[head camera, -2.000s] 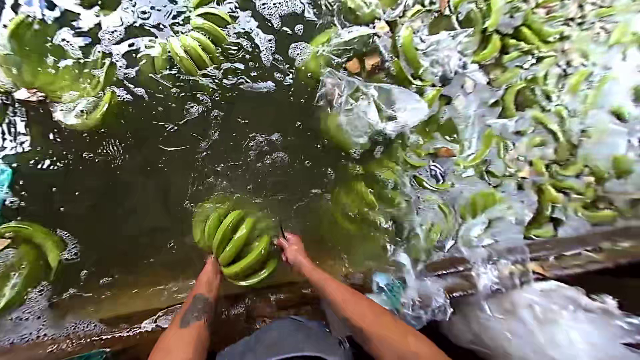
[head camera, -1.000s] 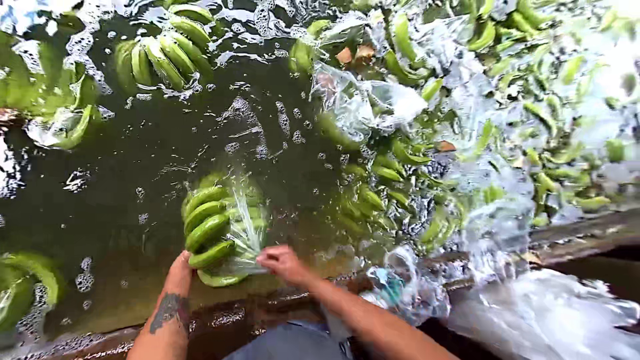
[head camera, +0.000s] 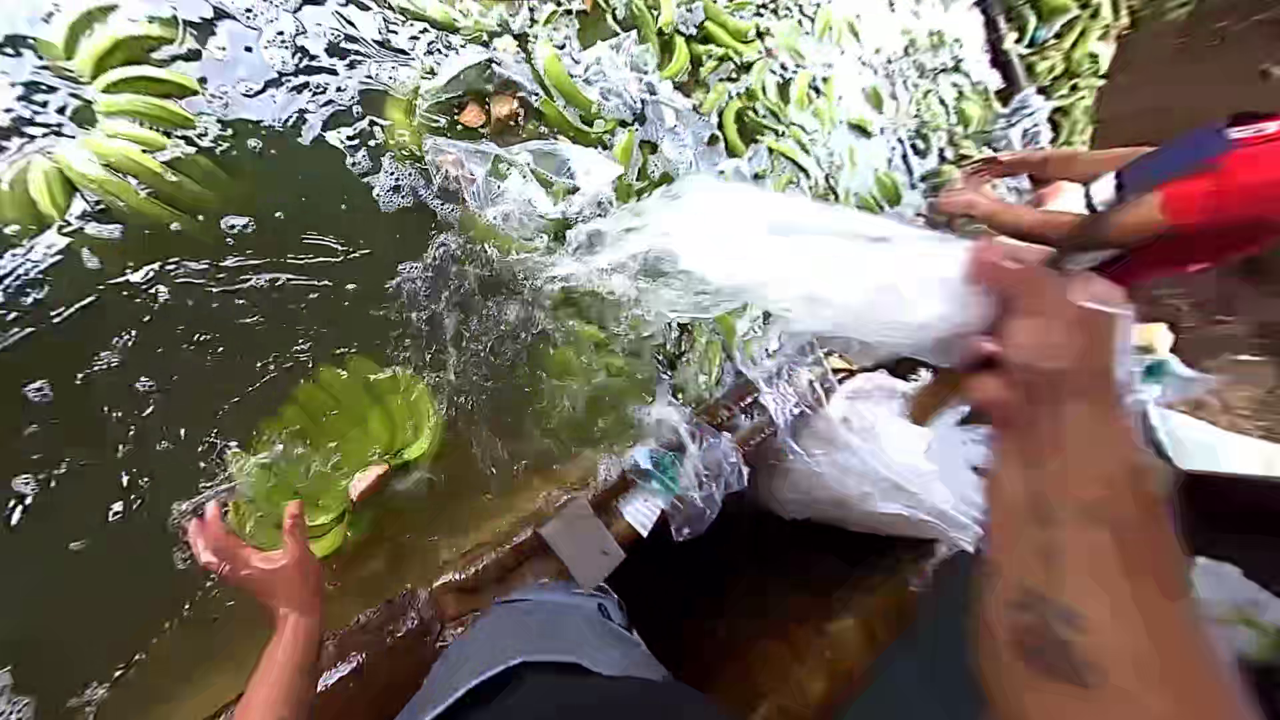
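My left hand (head camera: pixel 262 565), fingers spread, is at the water's surface beside the near end of a hand of green bananas (head camera: pixel 350 420), which lies partly under water. Whether its fingertips touch the fruit I cannot tell. Out to the right, my right hand (head camera: pixel 1035 330) is raised and blurred, closed on a clear plastic bag (head camera: pixel 790 260). The bag stretches to the left above the tank's edge, and water streams off its far end.
More green bananas (head camera: pixel 140 130) float at the upper left. Many bananas and plastic bags crowd the water at the top. A crumpled plastic heap (head camera: pixel 860 470) lies by the tank's rim (head camera: pixel 470 580). At the right, a person in a red top (head camera: pixel 1200 200) reaches in.
My right hand has moved from the bananas far to the right, with the plastic that lay over them one second ago. My left hand has opened. The view has swung right.
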